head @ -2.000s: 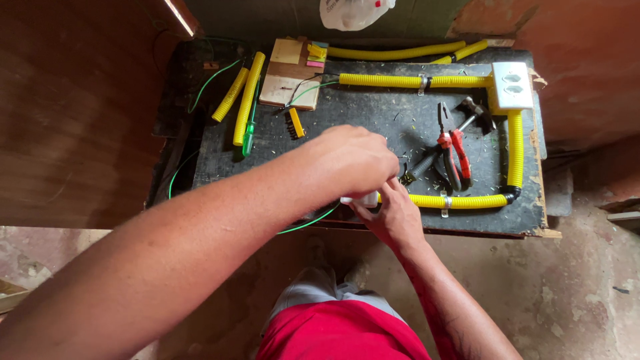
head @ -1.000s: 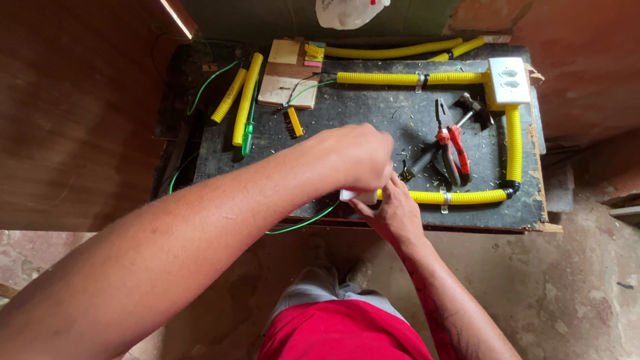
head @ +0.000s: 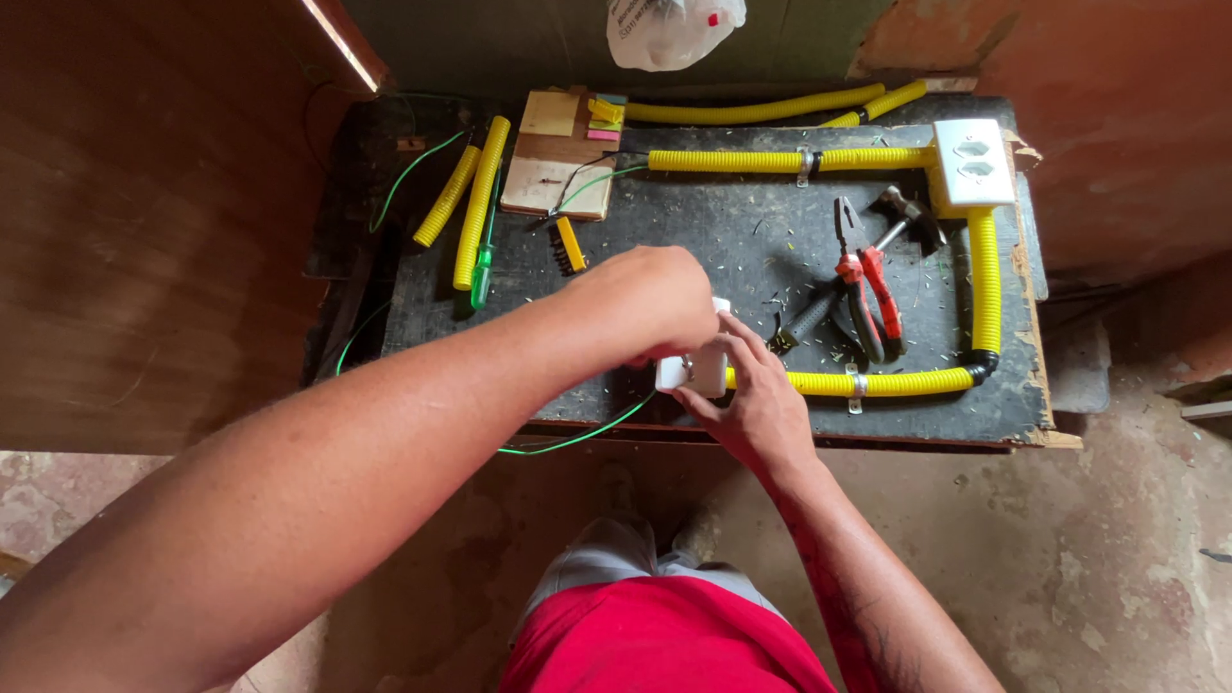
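My left hand (head: pixel 669 298) is curled over a white plastic electrical fitting (head: pixel 707 373) at the table's front edge; its fingertips and anything between them are hidden. My right hand (head: pixel 760 395) grips the fitting's right side, thumb below and fingers above. A small metal part shows on the fitting. Yellow corrugated conduit (head: pixel 818 384) runs right from it, under a metal clamp (head: pixel 856 387), to a black joint (head: pixel 982 366), then up to a white double socket (head: pixel 974 162) on a yellow box. A green wire (head: pixel 597 433) hangs below the fitting.
Red-handled pliers (head: pixel 866 289) and a hammer (head: pixel 905 223) lie inside the conduit loop. To the left are a yellow bit holder (head: pixel 570 244), a green-handled screwdriver (head: pixel 481 279), loose conduit pieces (head: pixel 481 202) and a wooden block (head: pixel 558 149). A plastic bag (head: pixel 674 29) hangs behind.
My left hand has shifted slightly left over the white fitting, and more of the fitting shows. My right hand keeps its hold on it.
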